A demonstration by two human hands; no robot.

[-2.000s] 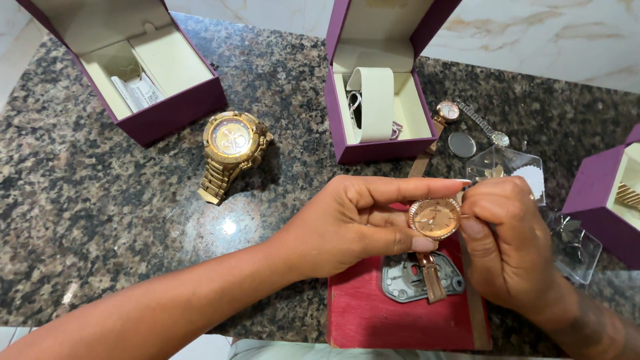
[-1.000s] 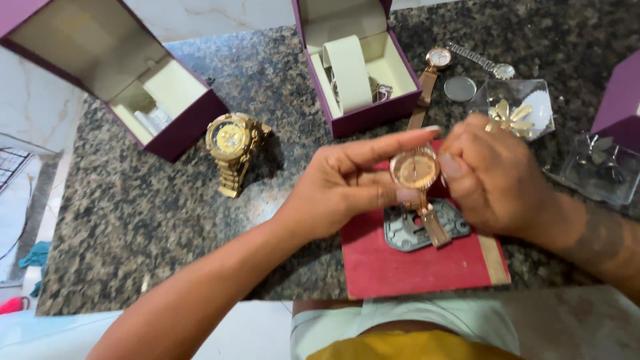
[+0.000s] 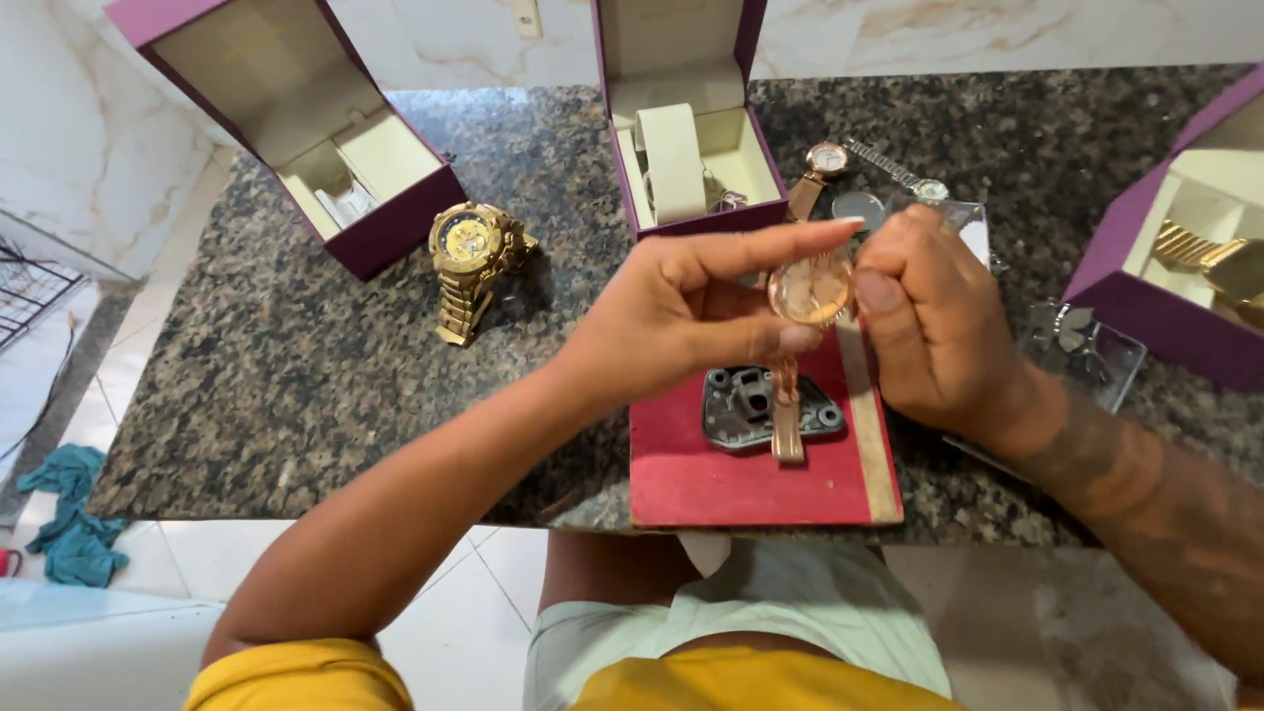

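A rose-gold wristwatch (image 3: 812,288) is held by its case between the thumb and fingers of my left hand (image 3: 706,301), and its metal bracelet hangs down. My right hand (image 3: 928,316) is closed at the right edge of the case, fingers curled; whether something small is pinched in it is hidden. Below the watch, a grey plastic part (image 3: 736,410) rests on a red board (image 3: 750,489) with a beige strip, and the bracelet's end hangs in front of it. A large gold watch (image 3: 474,252) lies to the left on the granite counter.
Open purple watch boxes stand at left (image 3: 395,232), centre (image 3: 691,222) and right (image 3: 1136,286). Behind my hands lie a rose-gold watch (image 3: 826,160), a silver watch (image 3: 928,190) and a round disc (image 3: 857,207). A clear plastic case (image 3: 1116,365) holding shiny pieces sits near my right wrist.
The view has shifted, bringing more of the right-hand box into sight. Both hands stay together around the watch, its face now tilted differently.
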